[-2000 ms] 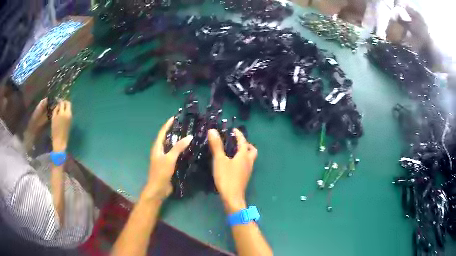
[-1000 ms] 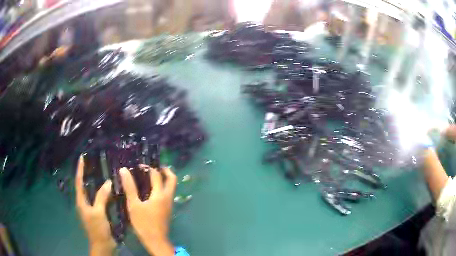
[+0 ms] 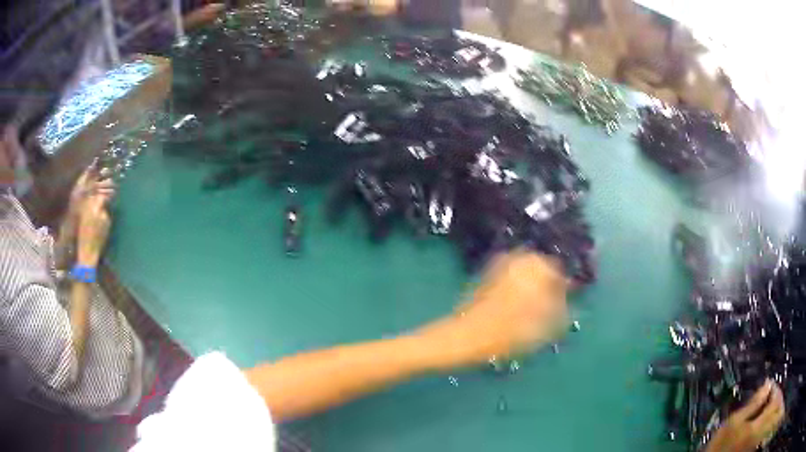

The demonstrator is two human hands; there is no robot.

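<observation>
A large heap of black housings (image 3: 460,132) lies on the green bench top, with pale or silvery pieces among them. One dark piece (image 3: 292,231) lies apart to its left. My left hand (image 3: 521,300) is blurred at the heap's near right edge; its fingers are hidden and its grip cannot be told. Small green and pale boards (image 3: 504,364) lie just below it. My right hand (image 3: 751,422), cut off by the bottom edge, is at a second heap of black housings (image 3: 707,353); whether it holds any cannot be told.
A co-worker with a blue wristband (image 3: 84,273) sits at the left bench edge, hands near small parts. A carton with blue-white strips (image 3: 97,101) stands behind. A pile of green boards (image 3: 574,88) lies at the back, with another black heap (image 3: 689,137) to its right.
My hands have parted from the cluster of black pieces between them. The left is now by the main heap, the right at the right-hand heap. The view has swung right and back.
</observation>
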